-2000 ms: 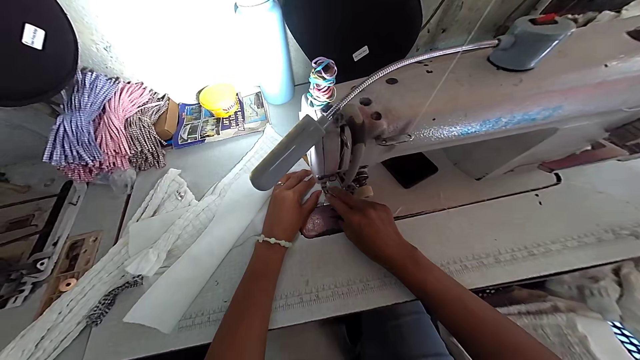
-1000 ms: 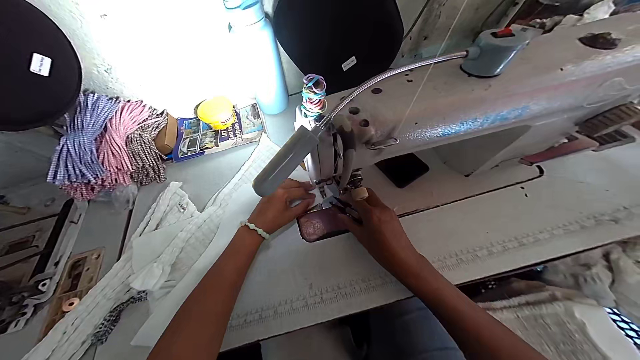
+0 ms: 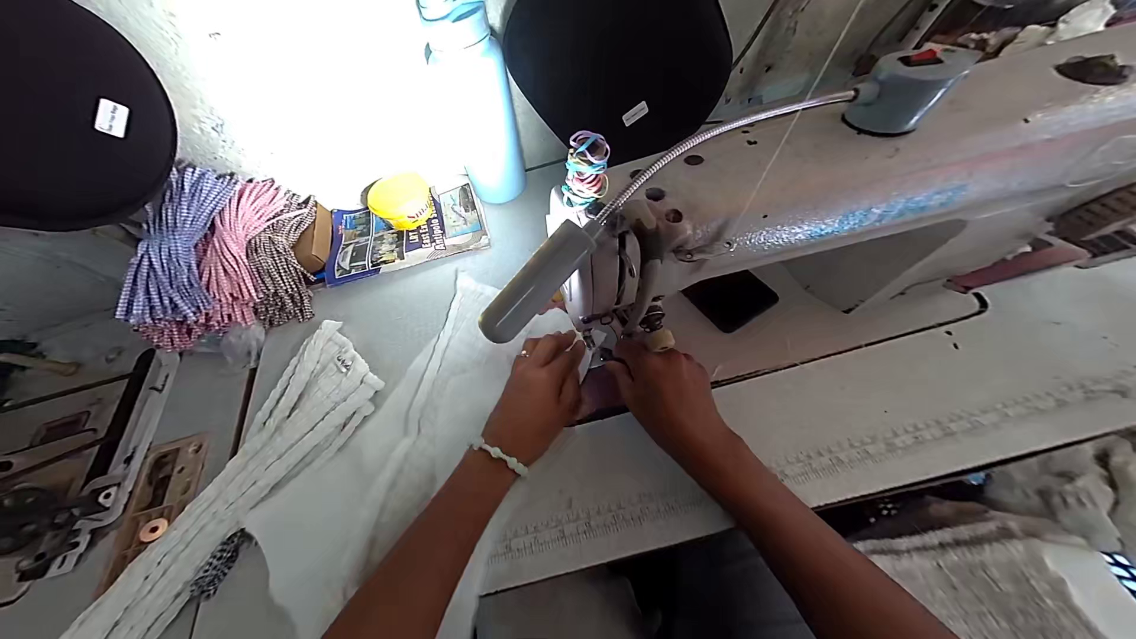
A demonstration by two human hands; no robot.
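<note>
A sewing machine (image 3: pixel 843 213) stands across the table, its needle area between my two hands. My left hand (image 3: pixel 540 390) lies on white fabric (image 3: pixel 453 355), fingertips bent at the left of the presser foot; whether they pinch the cloth is hidden. My right hand (image 3: pixel 670 386) is at the right of the foot, fingers curled by the needle bar, with a small dark thing at its fingertips that I cannot name. The white fabric runs from the foot down to the left. A grey lamp head (image 3: pixel 537 284) on a flexible metal neck hangs above my left hand.
Folded white strips (image 3: pixel 293 426) lie to the left. Behind them are bundles of checked cords (image 3: pixel 226 253), a yellow container (image 3: pixel 401 201) on a printed paper (image 3: pixel 457 222), and a blue bottle (image 3: pixel 488 115). A black phone-like slab (image 3: pixel 732 300) rests on the machine bed. Colored bands circle a post (image 3: pixel 586 169).
The white fabric left of the foot is spread differently, with its folds shifted. Both hands remain close to the needle area. The small dark thing by my right fingers shows less than a second ago.
</note>
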